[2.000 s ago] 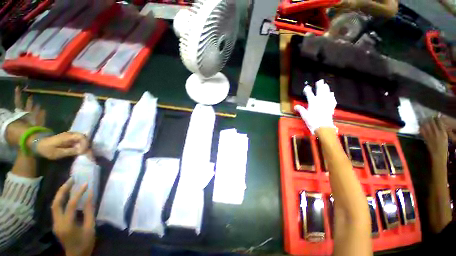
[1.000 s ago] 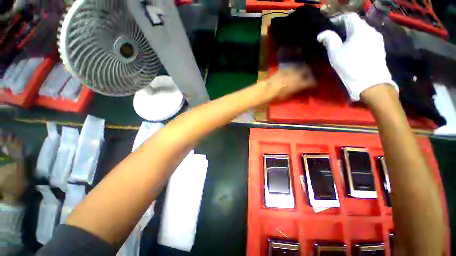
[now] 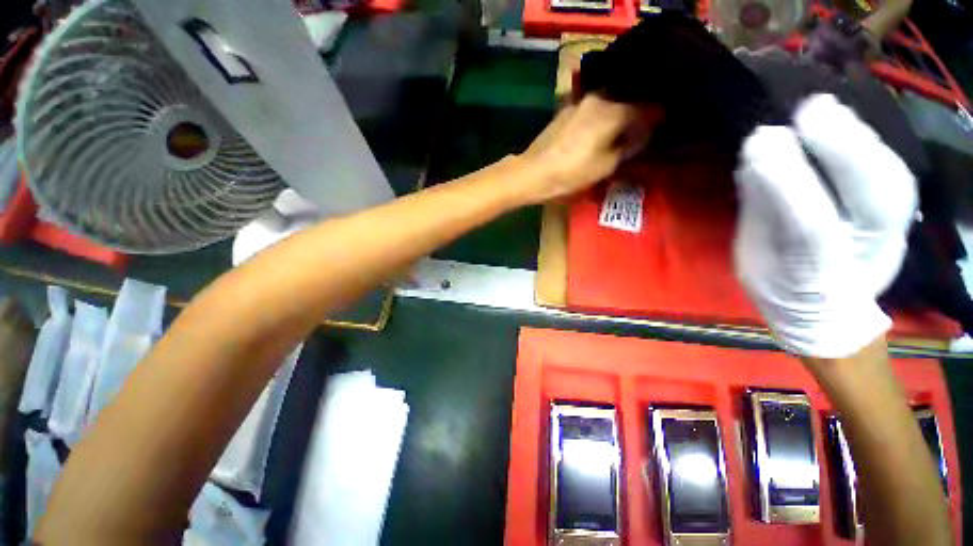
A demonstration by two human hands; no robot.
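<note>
A soft black liner [image 3: 694, 80] is bunched and lifted over a red tray [image 3: 683, 256] at the back right. My left hand [image 3: 592, 144], bare, pinches the liner's left side. My right hand [image 3: 827, 229], in a white glove, is closed at the liner's near right part; its fingertips are partly hidden. A barcode label [image 3: 621, 207] lies on the uncovered red surface. Nearer, another red tray [image 3: 635, 379] holds several dark phones with gold rims [image 3: 584, 469]; my right forearm covers some of them.
White empty bags [image 3: 352, 459] lie stacked on the green bench. Filled white bags [image 3: 123, 336] lie at the left, partly behind my left forearm. A white fan [image 3: 149, 128] and a slanting metal post [image 3: 283, 117] stand at the back left. Another person's arm [image 3: 888, 19] shows at the top right.
My left hand has moved from the bags at the left to the liner. The liner, flat at first, is now bunched up with red showing beneath. The view has shifted right.
</note>
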